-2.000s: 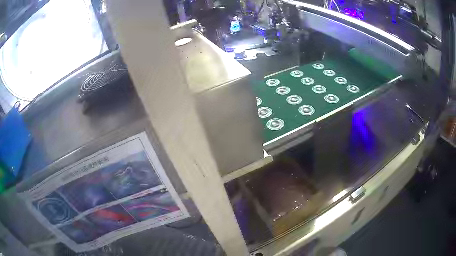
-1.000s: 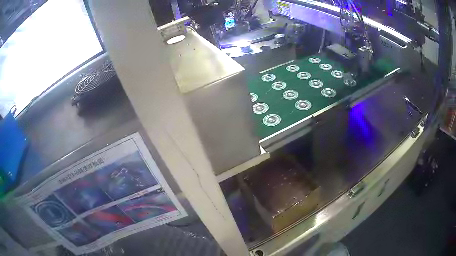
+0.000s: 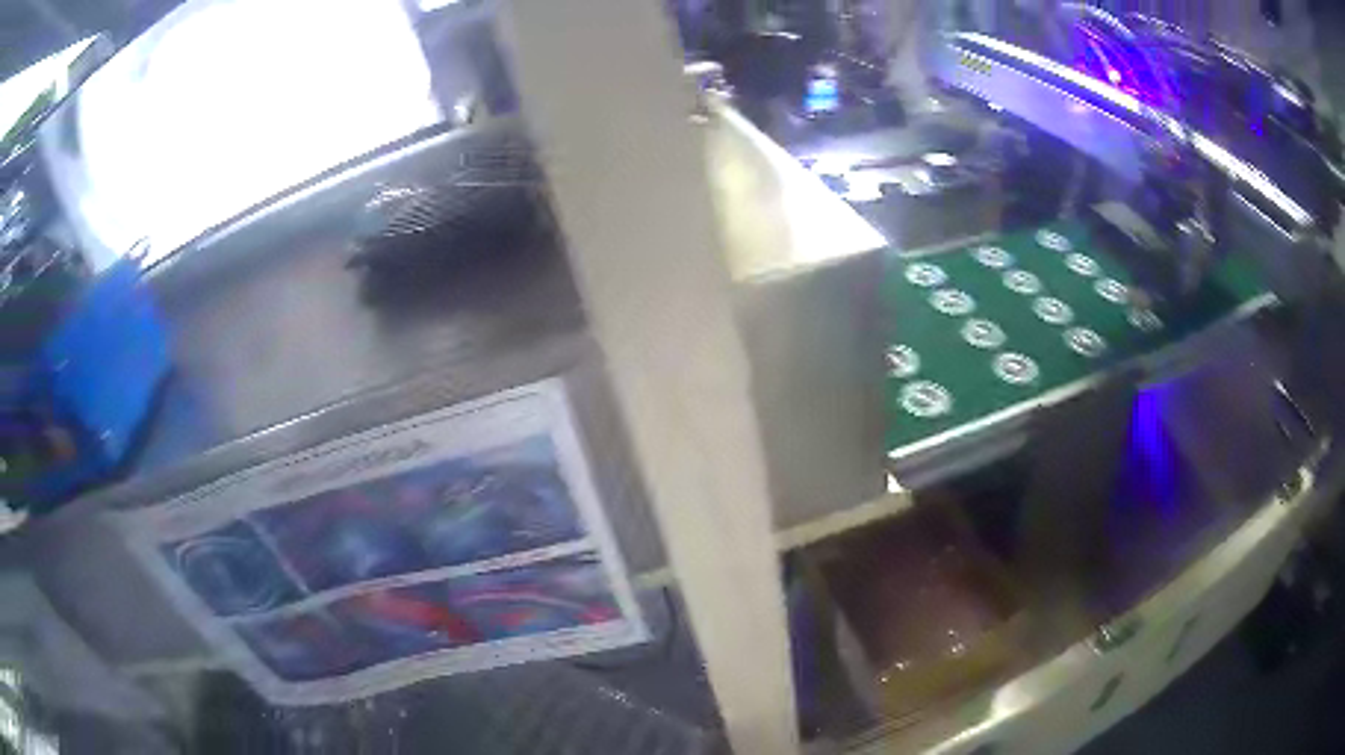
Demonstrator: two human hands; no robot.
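Note:
Several small silvery-white round parts (image 3: 1015, 367) with darker centres lie in rows on a green conveyor belt (image 3: 966, 421) at the right. A dark mechanism (image 3: 1187, 221) stands over the belt's far right end. A large beige-grey metal cover (image 3: 826, 369) stands beside the belt and hides its left end. The frame is blurred. Neither of my hands is in view.
A cream machine post (image 3: 671, 339) crosses the view. Left of it are a glaring white screen (image 3: 258, 111), a black fan (image 3: 457, 244) on a metal shelf, a blue box (image 3: 111, 362) and a hanging picture sheet (image 3: 398, 546). An open brownish box (image 3: 929, 590) sits below the belt.
The view has turned left, so the post, cover and belt sit further right in the picture and more of the blue box shows. The dark mechanism came over the belt's right end after the earliest frame.

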